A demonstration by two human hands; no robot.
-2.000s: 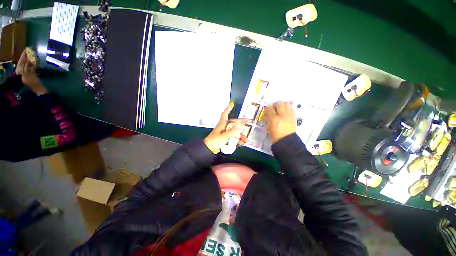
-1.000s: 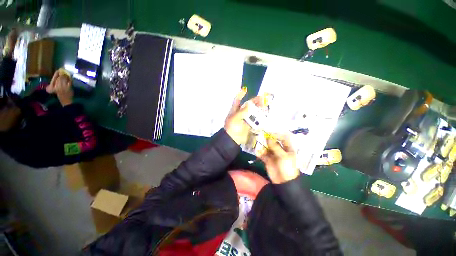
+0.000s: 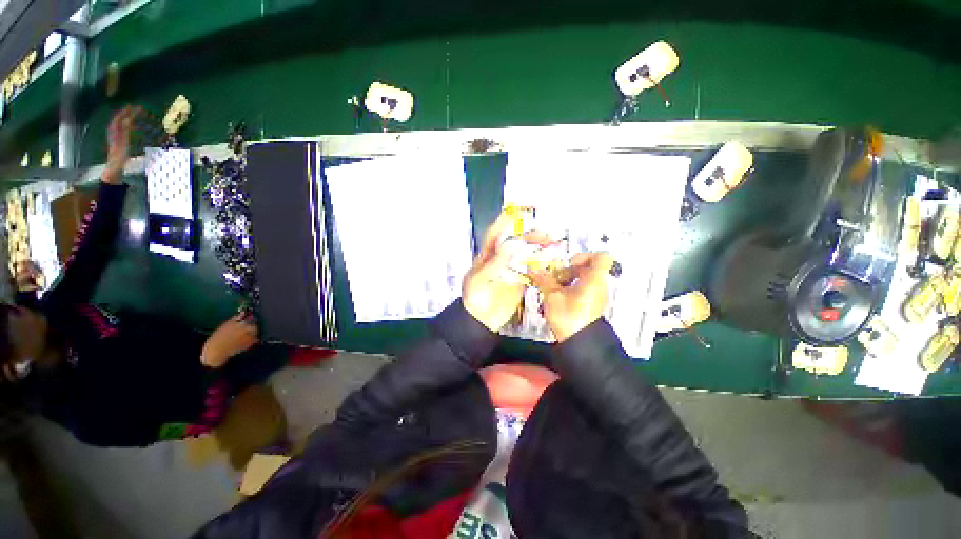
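Observation:
My left hand [image 3: 493,282] and my right hand [image 3: 575,299] are close together over the lower left part of the white tray [image 3: 643,211]. My left hand holds a small pale housing [image 3: 524,256], partly hidden by the fingers. My right fingertips touch or pinch at its right side; what they hold is too small and blurred to tell. A yellow-orange piece [image 3: 514,214] shows just above my left fingers. Small dark components [image 3: 614,270] lie on the tray right of my right hand.
Left lie a second white sheet [image 3: 406,237], a black stack [image 3: 285,242] and a wired parts heap [image 3: 232,216]. Right are housings [image 3: 723,173] and the black dispenser drum [image 3: 832,305]. Housings lie on the green belt [image 3: 506,79]. Another person [image 3: 90,347] works at far left.
The view has shifted. My hands have come closer together around the housing. The other person has reached one arm toward the belt and lowered the other hand near the bench edge.

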